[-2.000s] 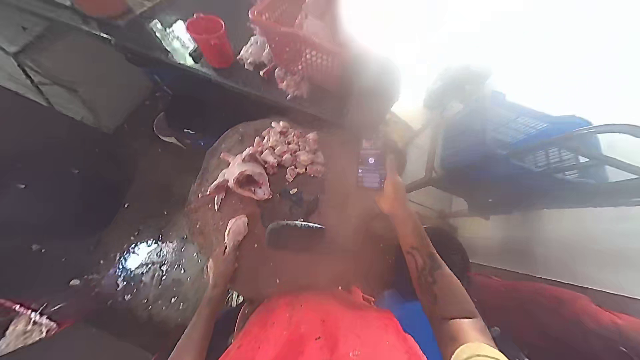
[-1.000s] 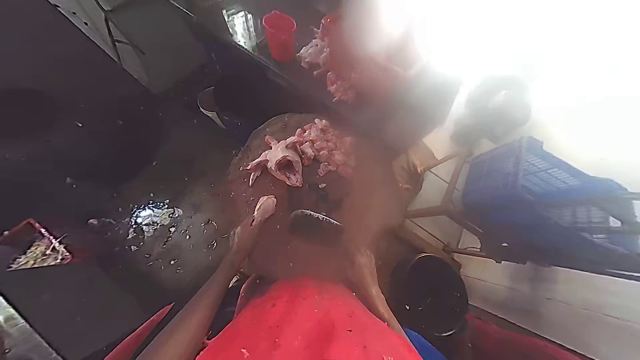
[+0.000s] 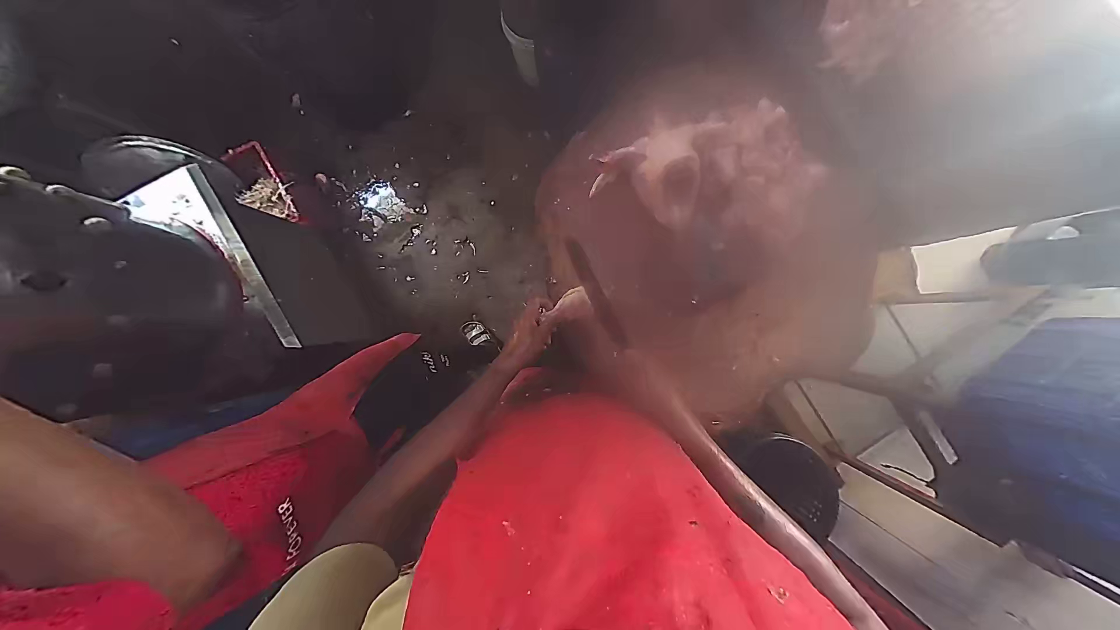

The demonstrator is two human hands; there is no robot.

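My left hand (image 3: 530,331) grips one end of a pale piece of raw poultry (image 3: 570,304) at the left edge of a round chopping block (image 3: 744,341). My right hand (image 3: 623,360), blurred, is closed on a dark-bladed knife or cleaver (image 3: 595,289), seen nearly edge-on just right of that piece. Farther back on the block lies a larger raw poultry carcass (image 3: 669,179) with an open cavity. Cut raw pieces (image 3: 774,166) are heaped against its right side. Haze over the view softens their outlines.
Another person's arm (image 3: 105,507) and red clothing are close at the lower left. A blue plastic crate (image 3: 1041,411) stands at the right, with a black perforated container (image 3: 787,481) below the block's edge. A red-rimmed container (image 3: 267,188) sits at the far left on the wet, littered floor (image 3: 437,227).
The blade lay on the block earlier; now my right hand has it beside the piece in my left hand. Two seconds ago my right hand was at a phone-like object. The view has swung left.
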